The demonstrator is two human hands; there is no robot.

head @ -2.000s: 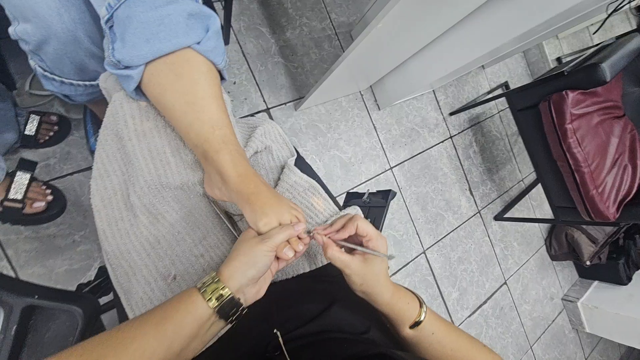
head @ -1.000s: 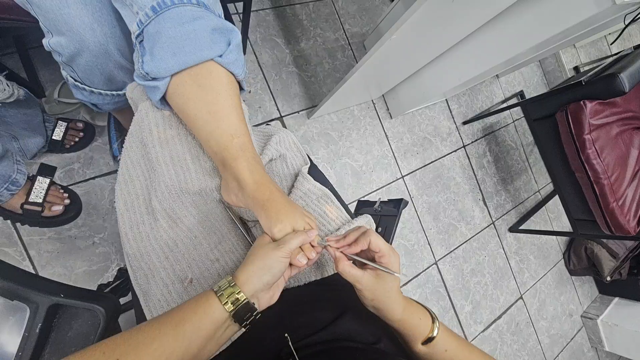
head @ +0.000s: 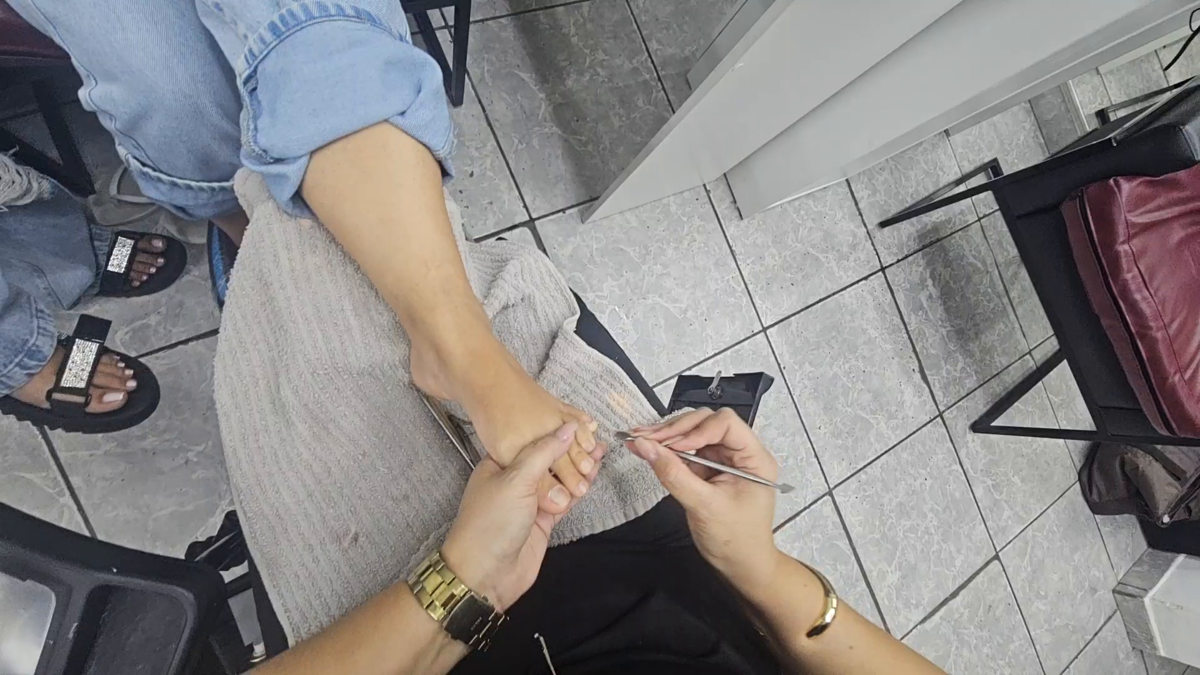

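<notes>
My left hand [head: 511,511], with a gold-coloured watch [head: 455,600] at its wrist, is closed around the toes of another person's bare foot [head: 511,408], thumb on top. Between the thumb and fingers of my right hand [head: 717,478] is a thin double-ended metal nail tool [head: 727,467]. Its flat tip points at the toes, a short way to their right, without touching them. A gold-coloured bangle [head: 825,605] circles my right wrist. Beneath the foot, a light grey ribbed towel [head: 319,412] lies over my lap, and part of a metal object [head: 450,431] shows beside the heel.
A black chair [head: 1041,216] with a dark red bag [head: 1139,291] stands at the right, near white panels [head: 844,103]. A black plastic item [head: 28,553] occupies the lower left. Another person's sandalled foot [head: 89,375] rests on the tiled floor [head: 825,347] at the left.
My right hand with the metal tool has moved a little away from the toes; earlier the tip was at them. My left hand still holds the foot.
</notes>
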